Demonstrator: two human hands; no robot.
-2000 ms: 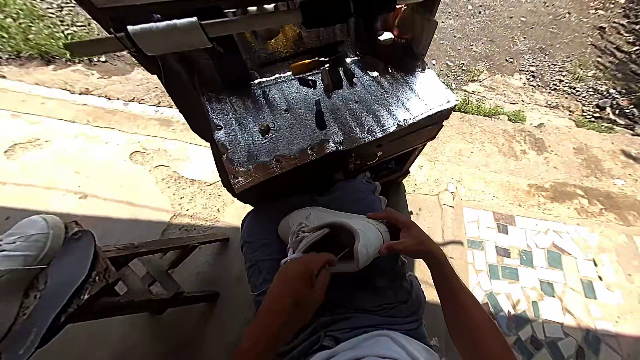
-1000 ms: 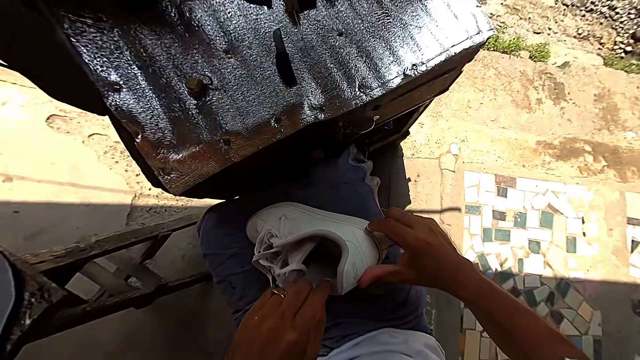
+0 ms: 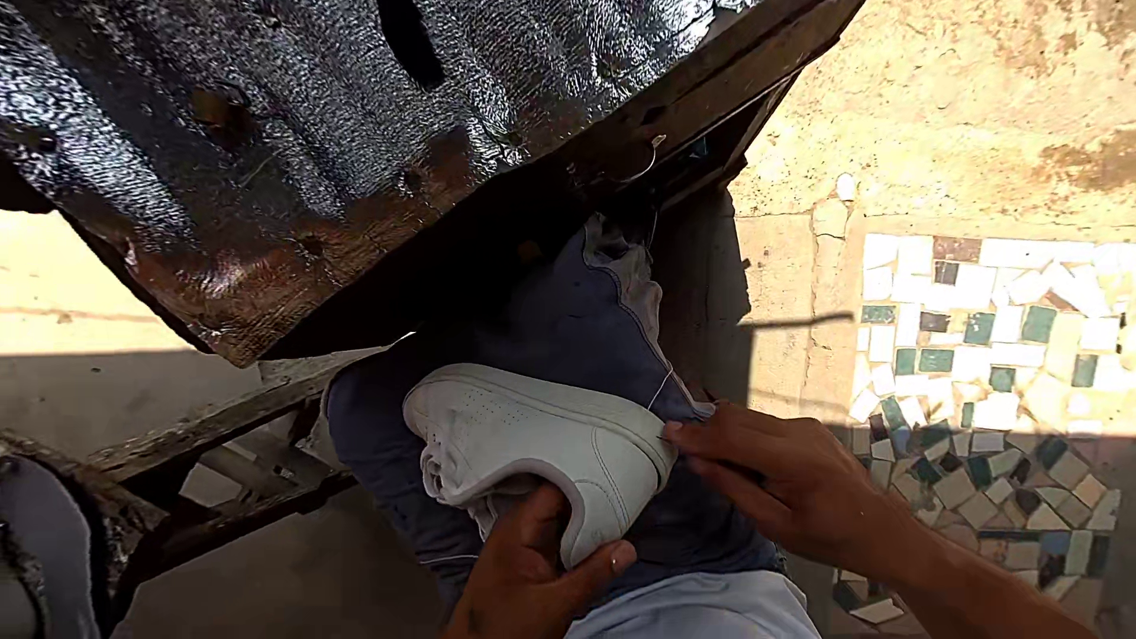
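Observation:
A white lace-up shoe (image 3: 532,426) lies tilted on its side across my lap, toe to the left and heel to the right. My left hand (image 3: 541,568) grips its heel, fingers inside the opening and thumb on the outside of the back. At the heel end of the sole, my right hand (image 3: 763,470) has its thumb and fingertips pinched together; what they pinch is too small to tell. A thin white thread (image 3: 661,390) rises from the sole near those fingertips. Blue cloth (image 3: 568,328) covers my legs beneath the shoe.
A workbench topped with shiny dark sheeting (image 3: 355,133) overhangs my knees, a curved hook or wire (image 3: 655,155) at its edge. To the left stand a worn wooden frame (image 3: 222,417) and a grey shoe sole or insole (image 3: 49,541). Mosaic tiles (image 3: 1003,355) cover the floor at right.
The shoe has been tipped so that its side and sole edge show more. My right hand has moved from the shoe's collar to the heel end of the sole. The view has moved closer in.

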